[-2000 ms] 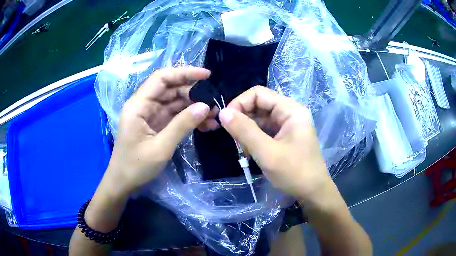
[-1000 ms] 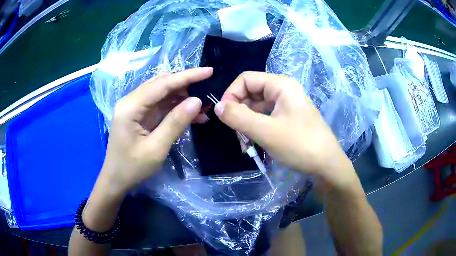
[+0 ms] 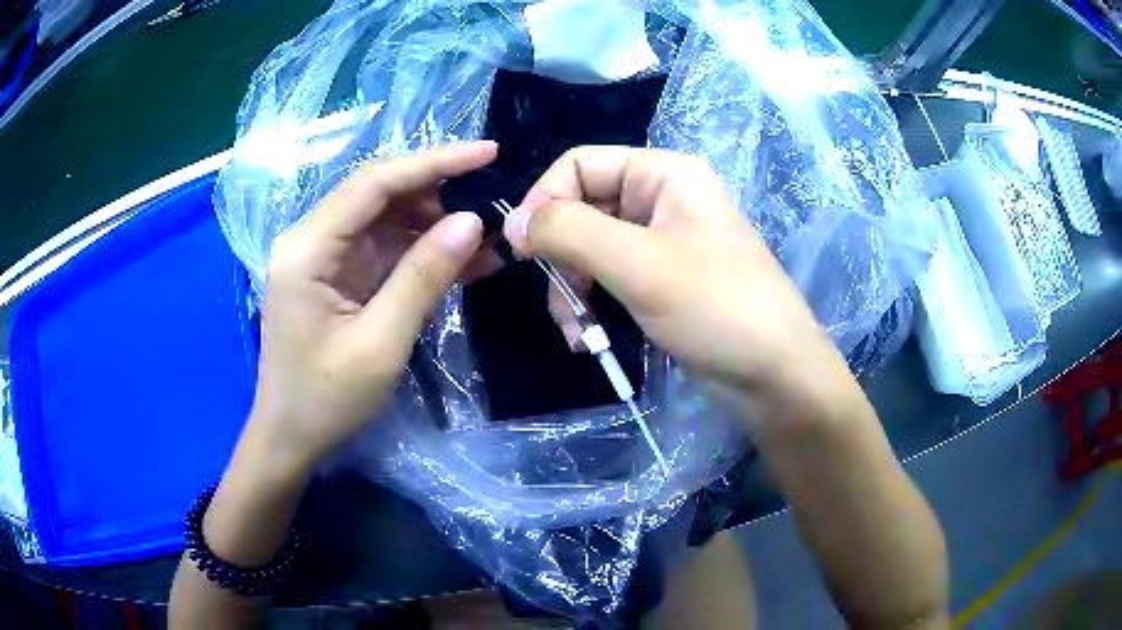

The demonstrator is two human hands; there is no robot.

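Observation:
My left hand (image 3: 357,289) holds a small black housing (image 3: 474,195) between thumb and fingers. It blends with the dark mass behind it, so its outline is hard to tell. My right hand (image 3: 652,252) pinches thin pale lead wires (image 3: 564,286); their two tips point at the black housing, and contact cannot be told. A white connector (image 3: 596,338) and a white sleeve (image 3: 618,377) hang from the wires below my right hand. Under both hands lies the open clear plastic bag (image 3: 492,482) with black parts (image 3: 541,369) in it.
A blue tray (image 3: 135,382) lies at left. A white paper (image 3: 591,39) is at the bag's far edge. A clear bin with white pieces (image 3: 966,302) and bagged white parts (image 3: 1027,203) are at right. The green belt (image 3: 148,123) runs behind, with a metal bracket (image 3: 941,43) at the upper right.
Both hands have moved slightly up and left. The wire tips have come off the housing area and returned close to it. The connector and sleeve now hang more in view below the right hand.

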